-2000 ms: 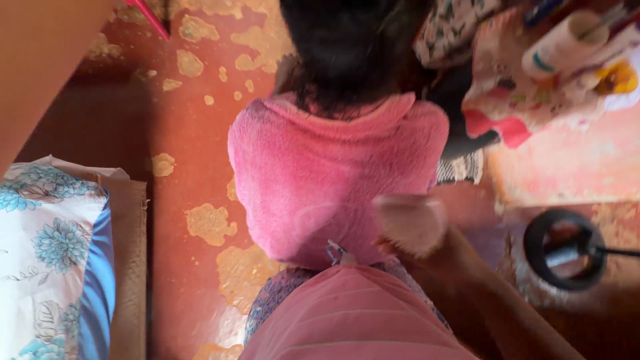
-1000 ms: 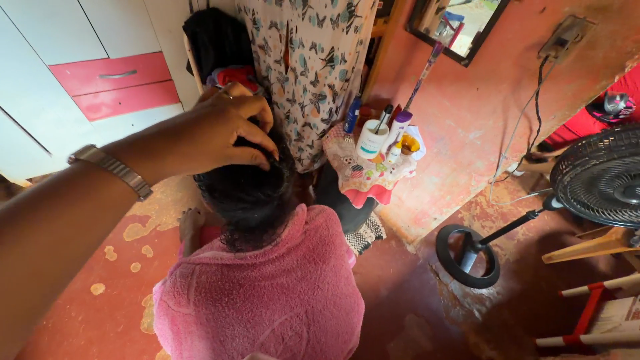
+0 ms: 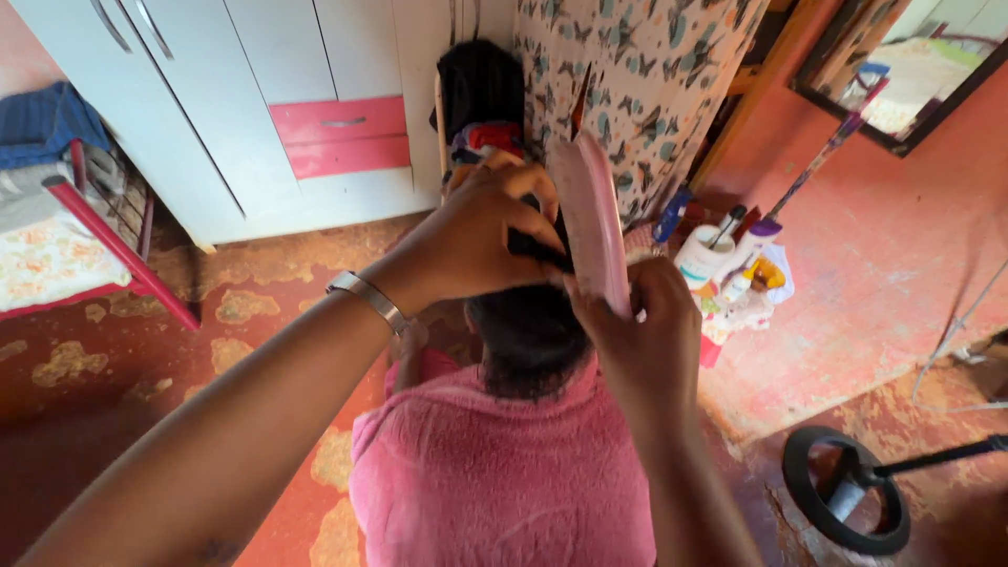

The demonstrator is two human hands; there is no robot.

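A person sits in front of me, seen from behind, with a pink towel point(image 3: 504, 480) over the shoulders and dark hair point(image 3: 531, 335). My left hand point(image 3: 496, 228), a metal-banded watch or bracelet point(image 3: 368, 301) at its wrist, pinches a dark lock of hair above the head. Close on its right, my right hand point(image 3: 642, 331) grips a pink hairbrush point(image 3: 594, 220), held upright beside the lock. The brush's bristles cannot be made out. My right fingertips are near the lock; whether they touch it is unclear.
Bottles and a white tub point(image 3: 703, 256) crowd a small cloth-covered stand to the right, by a pink wall with a framed mirror point(image 3: 898, 79). A black round fan base point(image 3: 846, 492) is on the floor. Ahead are a white wardrobe point(image 3: 205, 102) and a butterfly-print curtain point(image 3: 622, 87); a bed frame point(image 3: 118, 236) is at left.
My right hand has come up to the head with the pink brush; one second ago it was out of view. My left hand now holds up a lock of hair. The view has shifted.
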